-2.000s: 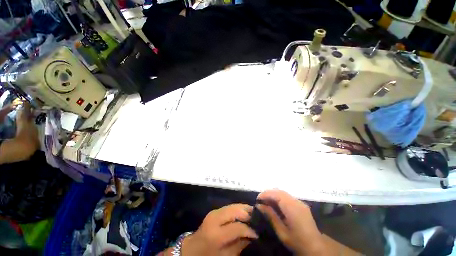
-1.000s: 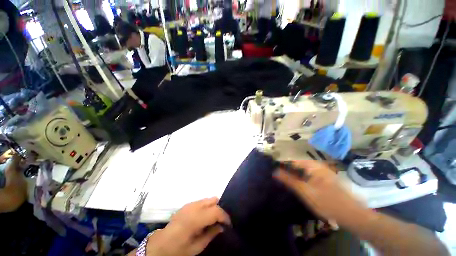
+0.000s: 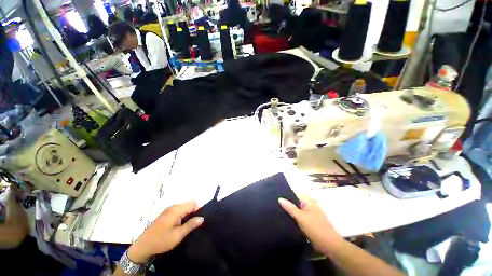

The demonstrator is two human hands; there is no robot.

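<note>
A black garment piece (image 3: 253,221) is spread between my two hands over the front edge of the white table (image 3: 216,153). Its upper part lies on the table and its lower part hangs towards my lap. My left hand (image 3: 170,229) pinches its left edge between thumb and fingers. My right hand (image 3: 310,218) holds its right edge, thumb on top. A small dark strip sticks up at its upper left edge. The cream sewing machine (image 3: 372,126) stands behind and to the right; its needle area is lost in glare.
A large black garment pile (image 3: 216,102) lies behind the machine. A light blue cloth (image 3: 364,151) hangs on the machine arm. Dark slim tools (image 3: 345,177) and an oval tray (image 3: 412,180) lie at right. Another machine (image 3: 51,161) stands left. A person (image 3: 145,48) sits behind.
My left hand has moved left and my right hand has drawn back from near the needle area. The black piece is now spread wider and flatter between them. The view has shifted slightly.
</note>
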